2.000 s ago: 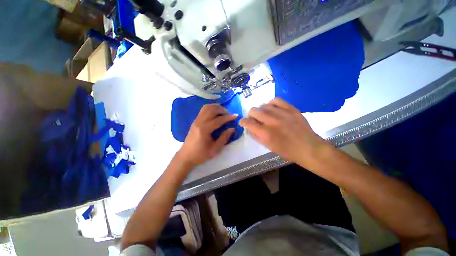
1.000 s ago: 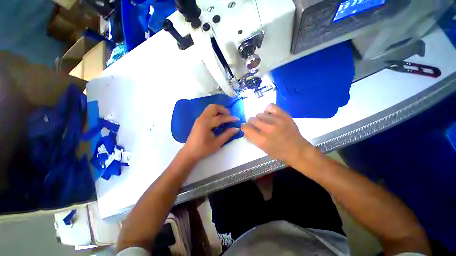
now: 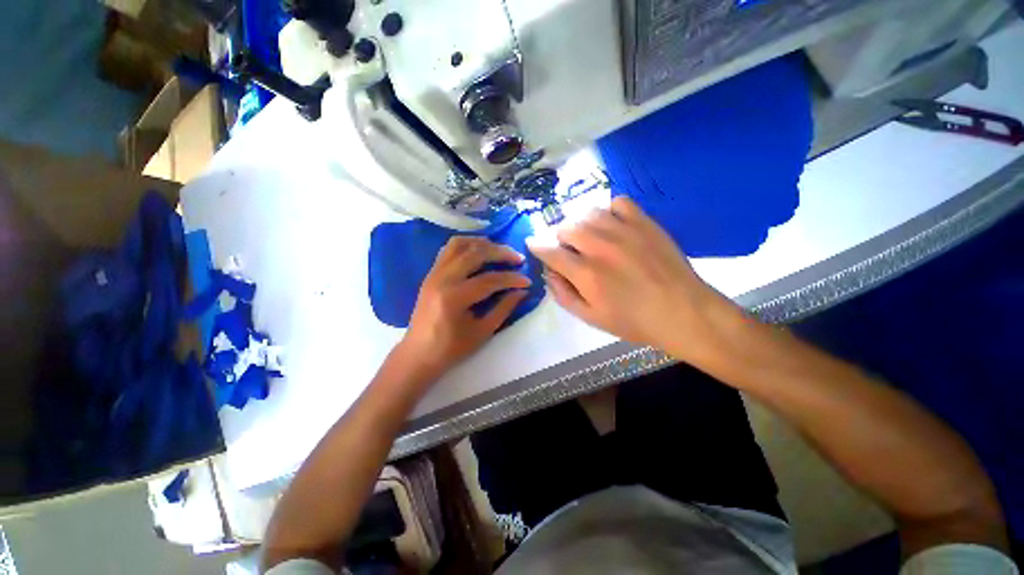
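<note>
A blue cut piece (image 3: 402,270) with rounded ends lies flat on the white table, its upper right edge by the presser foot and needle (image 3: 550,209). My left hand (image 3: 466,294) rests on the piece with fingers bent and pinches its right part. My right hand (image 3: 615,270) is just right of it, fingertips at the piece's right edge near the needle; what they grip is hidden. A narrow blue strip (image 3: 505,224) runs at the foot. The white sewing machine head (image 3: 432,67) stands above.
Stacked blue panels (image 3: 719,157) lie under the arm at right, with red and black snips (image 3: 963,119) beyond. Blue and white scraps (image 3: 238,343) lie at the table's left, beside a box of dark blue pieces (image 3: 118,326). The ruler edge (image 3: 629,365) runs along the front.
The view has shifted. The blue piece has moved slightly against the needle area, and my right fingertips are closer to the presser foot. My left hand stays on the piece.
</note>
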